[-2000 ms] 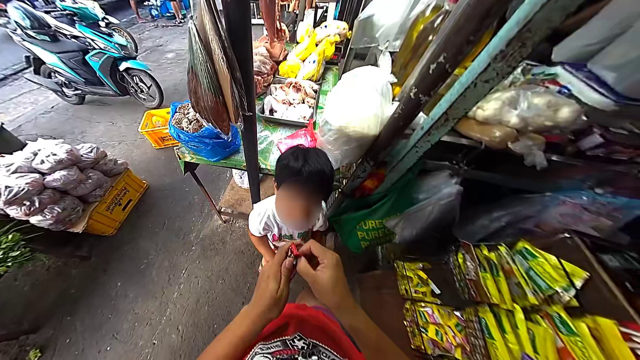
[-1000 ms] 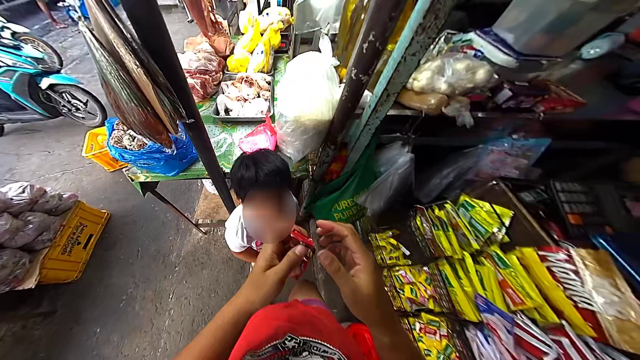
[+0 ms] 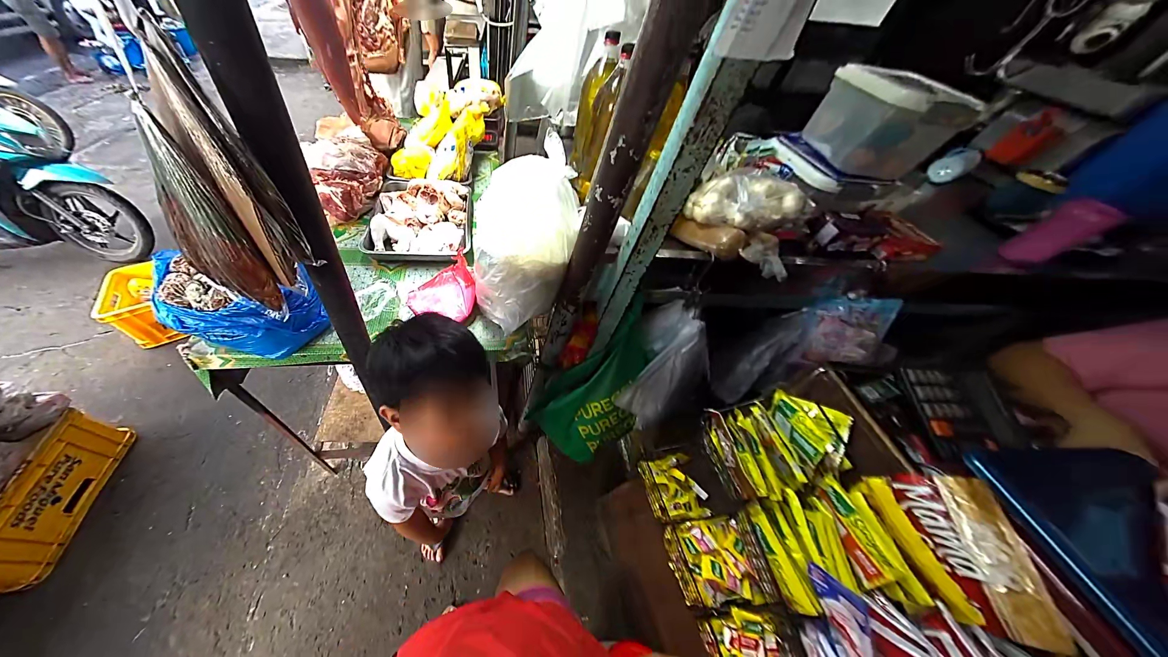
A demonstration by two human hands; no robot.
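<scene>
Neither my left hand nor my right hand shows in the head view; only my red shirt (image 3: pixel 520 630) and a knee are visible at the bottom edge. A small person in a white shirt (image 3: pixel 411 474) stands just beyond my knee, beside the table leg, looking up. To the right, yellow and green seasoning packets (image 3: pixel 794 520) lie in rows in a display. A calculator (image 3: pixel 944 401) sits behind them, near the arm of another person in pink (image 3: pixel 1113 374).
Raw chicken pieces fill a metal tray (image 3: pixel 367 246) on a green-covered table, near a white plastic bag (image 3: pixel 529 237). Metal posts (image 3: pixel 675 164) rise at the stall's corner. A yellow crate (image 3: pixel 64 502) and a motorcycle (image 3: pixel 73 192) are at the left.
Both my hands, earlier in front of the small person with a small red item at the fingers, have left the view. The view has shifted to the right.
</scene>
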